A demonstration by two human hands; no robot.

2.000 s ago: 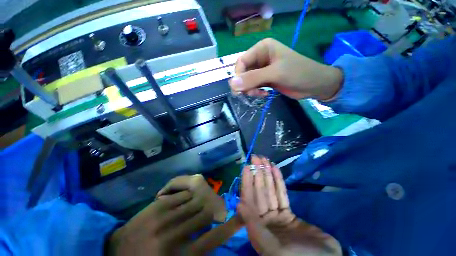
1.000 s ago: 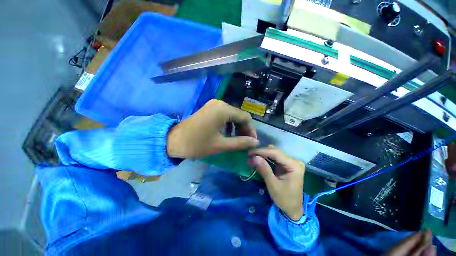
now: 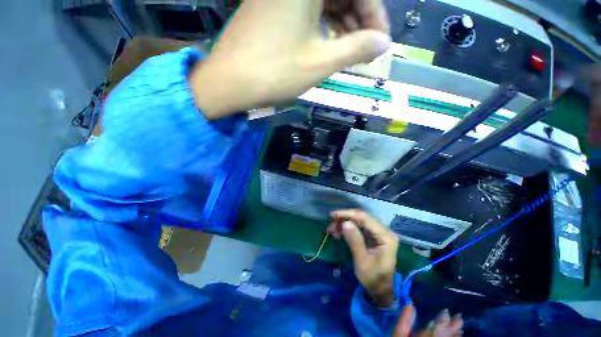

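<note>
My left hand (image 3: 277,59) is raised large and close to the camera, its sleeve coming from the left; its fingers curl near the top edge, blurred. My right hand (image 3: 372,257), with a blue cord at the wrist, is low in front of the cutting/forming machine's pale front edge (image 3: 296,194), thumb and fingers bunched; anything pinched is too small to tell. The feed rail (image 3: 422,102) has green edging and yellow tape. Two dark guide bars (image 3: 455,141) slant over the machine.
A black tray (image 3: 455,270) with silvery pieces is at the right, beside zip bags (image 3: 568,247). A blue bin (image 3: 227,191) is partly behind my left sleeve. Another person's fingers (image 3: 445,326) are at the bottom edge. A yellow-green wire (image 3: 319,249) hangs near my right hand.
My left hand has moved up from beside my right hand, toward the camera. The view has shifted. The other person's hand shows closer to my right wrist.
</note>
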